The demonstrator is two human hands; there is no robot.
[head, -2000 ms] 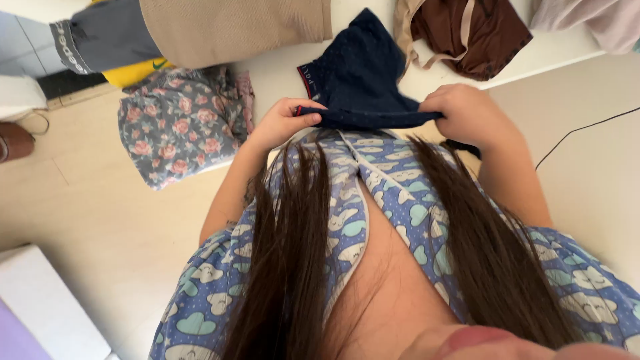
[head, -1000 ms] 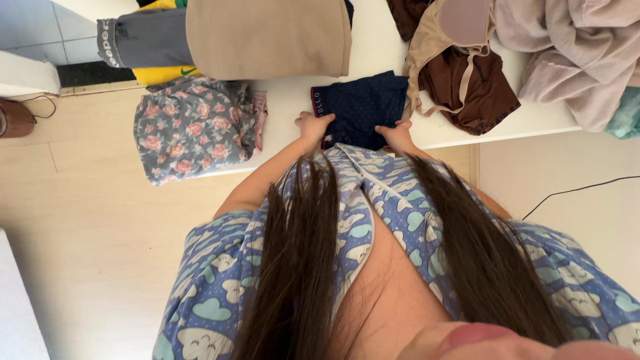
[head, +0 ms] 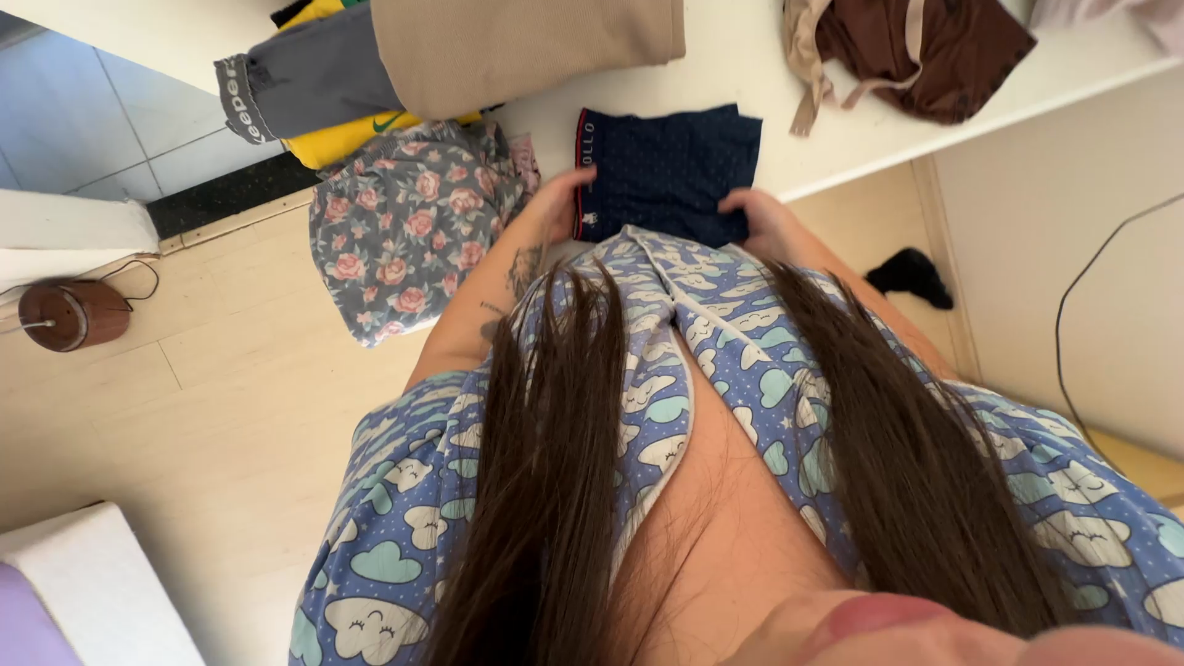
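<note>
A pair of navy dotted boxer briefs lies flat on the white tabletop, its waistband with red edging toward the left. My left hand holds the waistband side, thumb on top. At the opposite side my right hand grips the edge near the lower corner, its fingers partly beneath the cloth. Left of the briefs lies a gray garment with pink roses, hanging over the table's edge. Above it are a folded beige garment, gray underwear with a lettered waistband and a yellow garment.
Brown satin fabric and a beige strapped garment lie at the table's right. A black cloth item is on the floor by the wall. A dark cable hangs at right; a brown round object stands at left.
Two seconds ago the briefs were held by a stretched edge with the hands farther apart; now they lie flatter and compact on the table, both hands at their sides.
</note>
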